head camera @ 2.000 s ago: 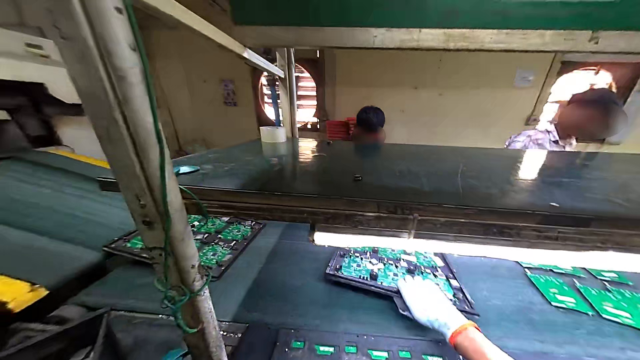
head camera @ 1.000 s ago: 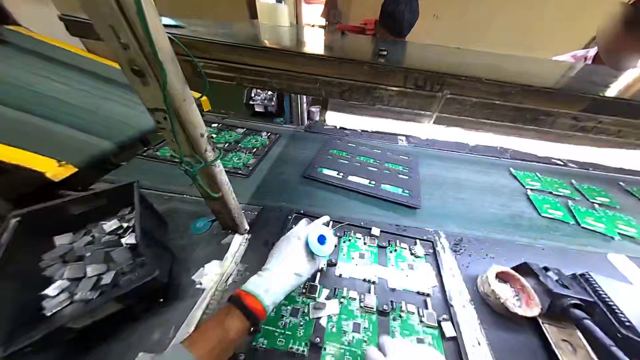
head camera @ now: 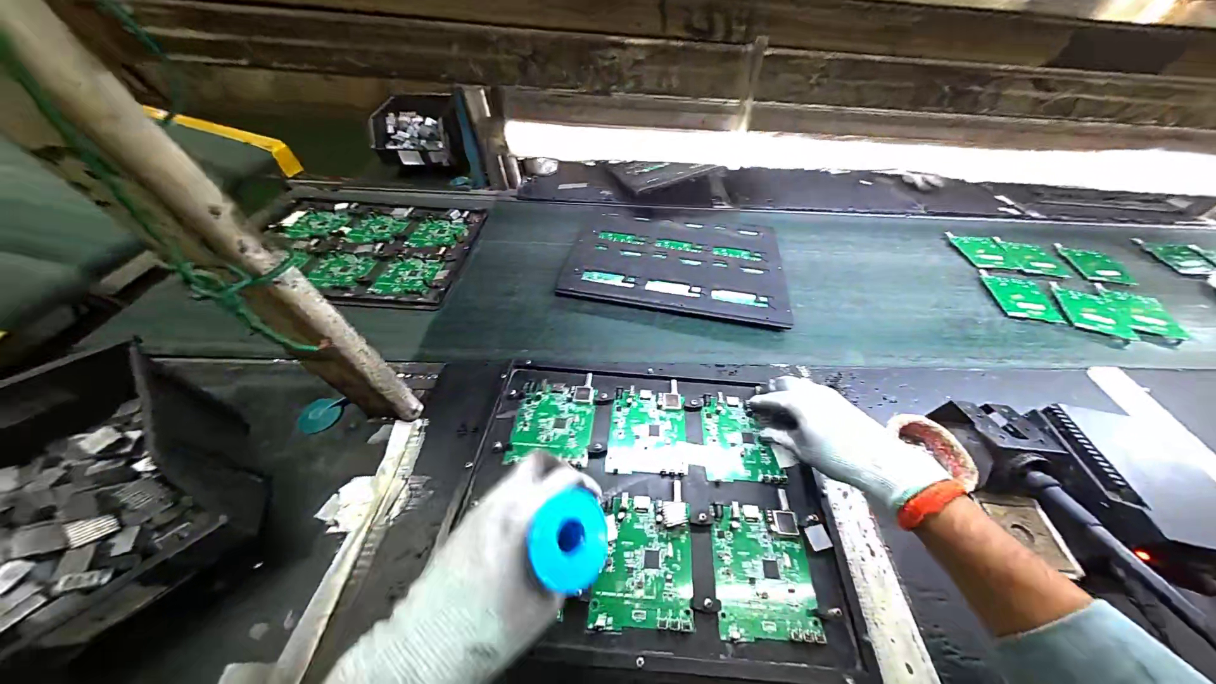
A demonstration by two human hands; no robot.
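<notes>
My left hand (head camera: 494, 551), in a white knit glove, is closed around a tool with a round blue end cap (head camera: 567, 540); the rest of the tool is hidden. It hovers over the lower left of a black pallet (head camera: 703, 594) that holds several green circuit boards (head camera: 655, 560). At the pallet's upper right, my right hand (head camera: 817, 427), gloved with an orange cuff, has its fingertips at the edge of a circuit board (head camera: 736, 437). Whether its fingers grip anything is not clear.
Beyond the pallet runs a green conveyor belt (head camera: 513, 323) bearing a black pallet (head camera: 674, 271), another loaded pallet (head camera: 380, 252) and loose boards (head camera: 1021, 294). A black bin (head camera: 190, 456) of metal pieces stands left, near a slanted metal post (head camera: 228, 237). A soldering station (head camera: 1130, 484) sits right.
The view has tilted down since two seconds ago. My right hand has moved up from the bottom edge to the pallet's upper right. My left hand, with the blue-capped tool, has moved down the pallet.
</notes>
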